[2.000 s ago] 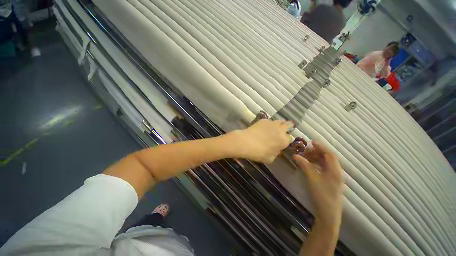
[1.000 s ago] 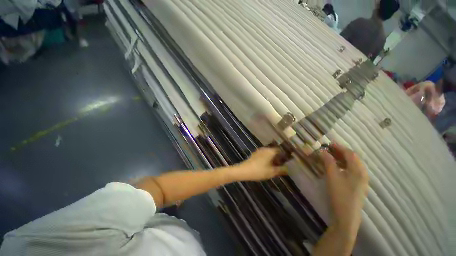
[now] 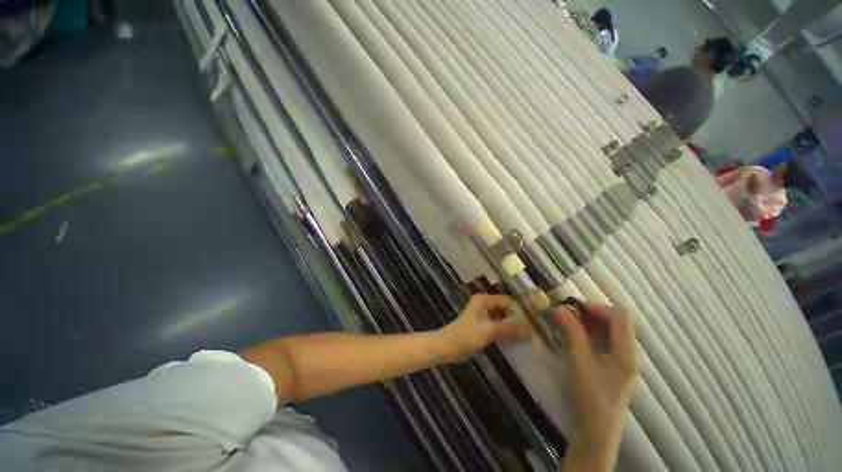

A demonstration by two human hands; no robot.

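Off-white cloth-covered ridges (image 3: 406,101) run side by side, with a gap of bare grey rods (image 3: 591,226) across them. A shiny clip (image 3: 508,243) sits at the front ridge, with a pale yellowish strip (image 3: 513,265) beside it. My left hand (image 3: 480,324) is at the front edge, fingers curled by a blurred thin bar (image 3: 528,312); whether it grips anything is unclear. My right hand (image 3: 598,355) is just right of the bar, its thumb and fingers closed around a dark metal clip (image 3: 572,304), partly hidden by the fingers.
More clips (image 3: 688,246) stand farther back on the ridges. Dark and shiny side rails (image 3: 355,267) run below the front edge, with white ties (image 3: 218,63) hanging at the upper left. Grey floor (image 3: 120,277) lies left. A person in grey (image 3: 679,92) and one in pink (image 3: 757,192) are beyond the bank.
My left hand has moved from the top of the front ridge to its outer edge, uncovering the blurred bar and pale strip. My right hand stays near the dark clip. The view has shifted.
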